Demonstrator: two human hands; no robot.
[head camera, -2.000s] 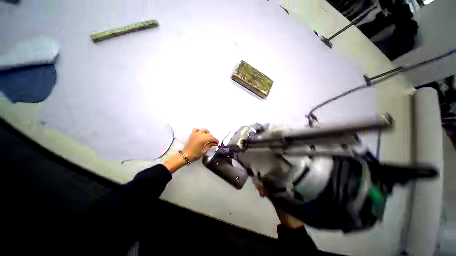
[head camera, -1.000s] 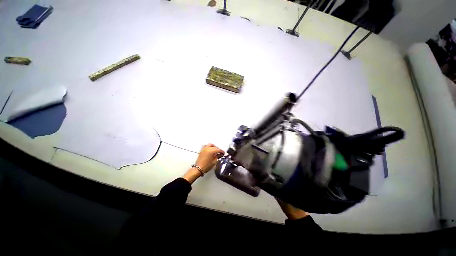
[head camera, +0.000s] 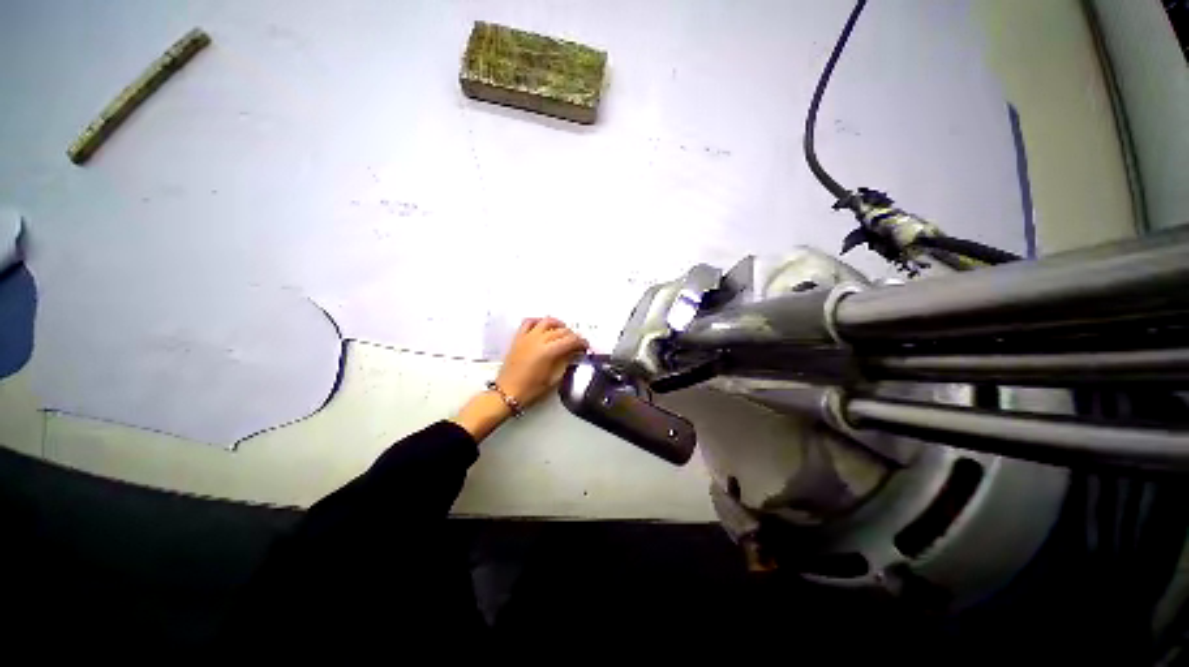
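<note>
The straight-knife cutting machine (head camera: 835, 443) fills the lower right, with its metal bars running to the right edge. Its dark base plate (head camera: 629, 411) shows at the edge of the lay. My left hand (head camera: 540, 360), bare with a bracelet, lies on the paper marker (head camera: 430, 248) beside the front of the machine, fingers bent. Whether it grips anything cannot be told. My right hand is not visible; the machine covers that area. A curved cut edge of the lay with a thin blue line shows left of my hand.
The block weight (head camera: 535, 72) lies on the marker at the top. The bar weight (head camera: 138, 95) lies at the upper left. Blue cloth (head camera: 16, 319) shows at the left edge. The power cable (head camera: 816, 124) comes down to the machine. The cream table edge (head camera: 548, 489) runs along the front.
The view has moved closer, so the weights stand higher in the picture and the machine looks larger. My right hand has gone out of sight. My left hand stays beside the base plate.
</note>
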